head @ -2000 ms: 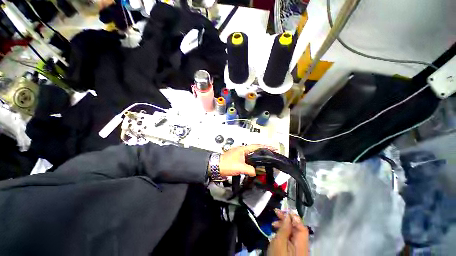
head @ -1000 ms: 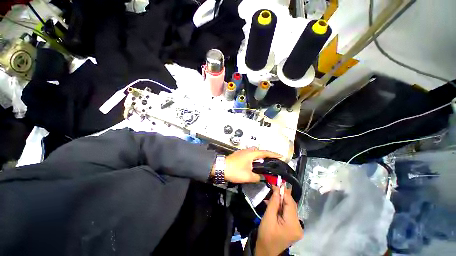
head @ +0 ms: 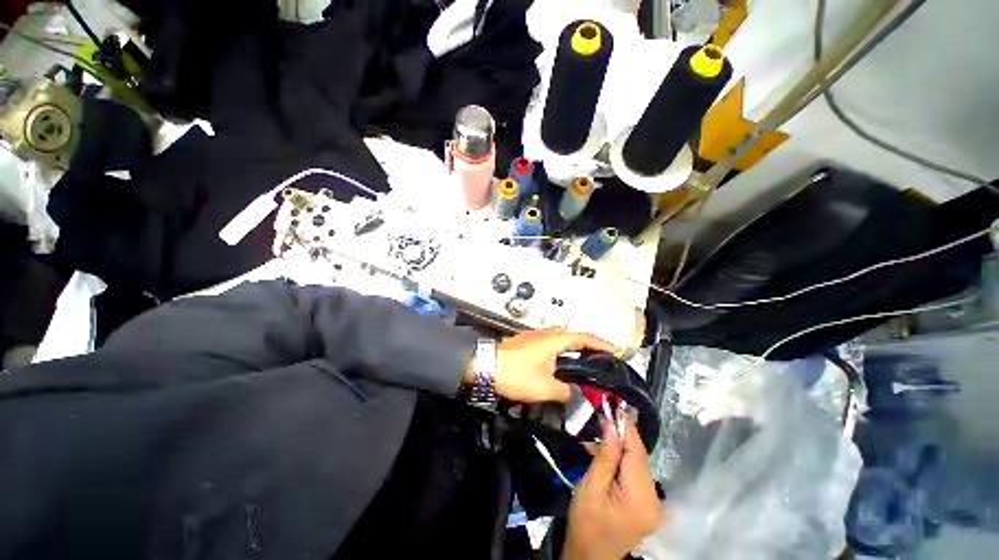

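Note:
The cream sewing machine (head: 400,249) lies across the middle. My left hand (head: 537,366), with a metal watch, comes in from the left and grips the black looped band (head: 639,399) at the machine's right end; its fingertips are partly hidden behind the band. My right hand (head: 616,492) comes up from below. Its thumb and fingers pinch a small thin pale tool (head: 613,413), maybe snips, inside the loop. The tool is partly hidden by the fingers. A red-and-white patch (head: 589,398) shows just beside the tool.
Black thread cones (head: 577,88), small spools (head: 529,222) and a pink flask (head: 473,175) stand behind the machine. Black garment pieces (head: 274,98) heap at the far left. A clear plastic bag (head: 767,459) lies right of my hands. A white cable (head: 811,295) crosses the right side.
My right hand has moved up from below the band to inside the loop. The view has shifted, and the band looks rounder. Little has changed over the last second.

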